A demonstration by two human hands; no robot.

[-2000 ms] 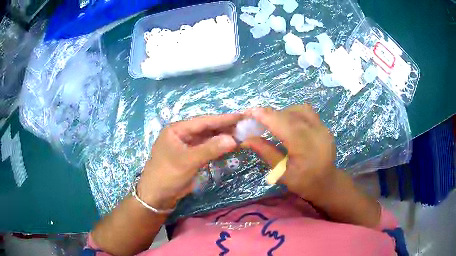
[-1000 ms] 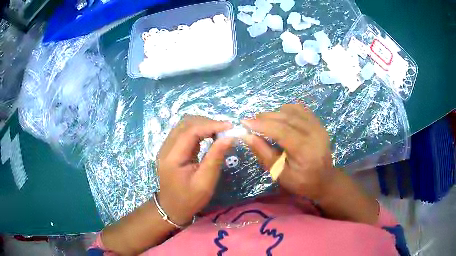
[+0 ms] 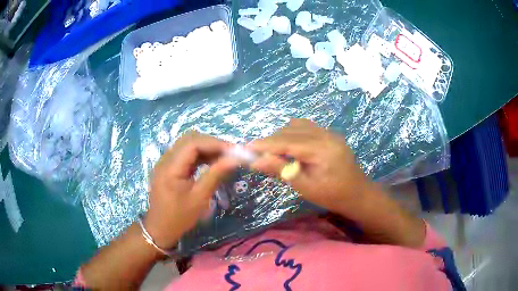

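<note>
A small whitish translucent piece (image 3: pixel 241 154) is pinched between the fingertips of both hands; it is blurred, and its shape cannot be told. My left hand (image 3: pixel 184 182) holds it from the left, with a thin bracelet at the wrist. My right hand (image 3: pixel 318 162) holds it from the right, with a yellowish band (image 3: pixel 291 170) on a finger. A round holed insert (image 3: pixel 241 187) lies on the clear plastic sheet (image 3: pixel 272 108) below the hands. More small white pieces lie partly hidden behind my left hand.
A clear tub (image 3: pixel 122 74) of white ring-like parts stands upper left. Frosted covers (image 3: pixel 321 59), white flat pieces (image 3: pixel 363 68) and a labelled clear container (image 3: pixel 443 85) lie upper right. A poly bag (image 3: pixel 62 125) is at left, a blue bin (image 3: pixel 113 25) upper left, stacked blue trays (image 3: pixel 483 170) right.
The bench items have shifted left in the view. Both hands still pinch a whitish piece. The right hand has turned, and its yellowish band now looks rounder.
</note>
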